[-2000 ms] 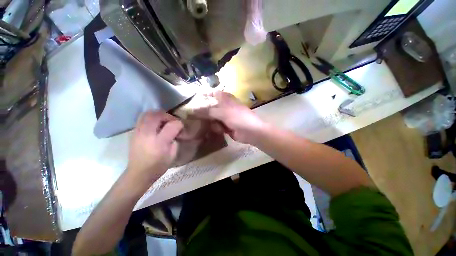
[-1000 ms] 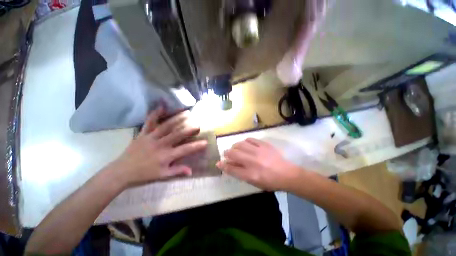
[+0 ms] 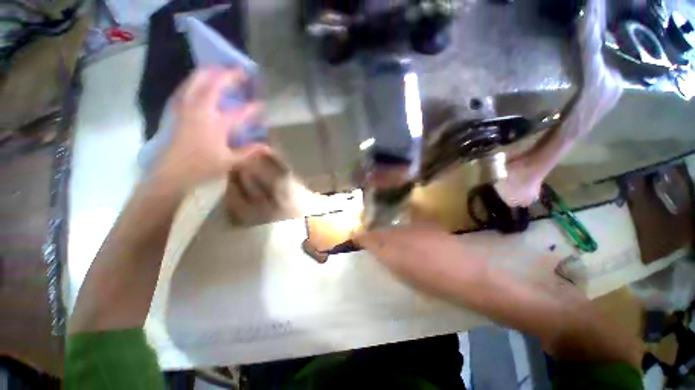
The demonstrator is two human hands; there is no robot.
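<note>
My left hand (image 3: pixel 206 126) grips the pale grey-blue lining piece (image 3: pixel 217 44), bunched up at the left of the sewing machine head (image 3: pixel 472 65). A small brown piece (image 3: pixel 255 187) hangs at its fingers, beside the lamp glow. The dark fabric panel (image 3: pixel 161 68) lies behind the lining. My right hand (image 3: pixel 392 240) is blurred at the needle area; its fingers are partly hidden by the presser foot parts, so its hold cannot be told. The lit needle plate (image 3: pixel 334 228) shows between the hands.
Black-handled scissors (image 3: pixel 499 212) and green snips (image 3: pixel 568 221) lie right of the needle. A small bent grey piece (image 3: pixel 568 268) is near them. A brown scrap with a clear round item (image 3: pixel 655 217) is at far right. A pink-white bundle (image 3: pixel 587 99) hangs from the machine.
My left hand has lifted from the brown piece on the table and moved up and back, bunching the lining. My right hand has moved in to the needle area. The view has shifted closer to the machine.
</note>
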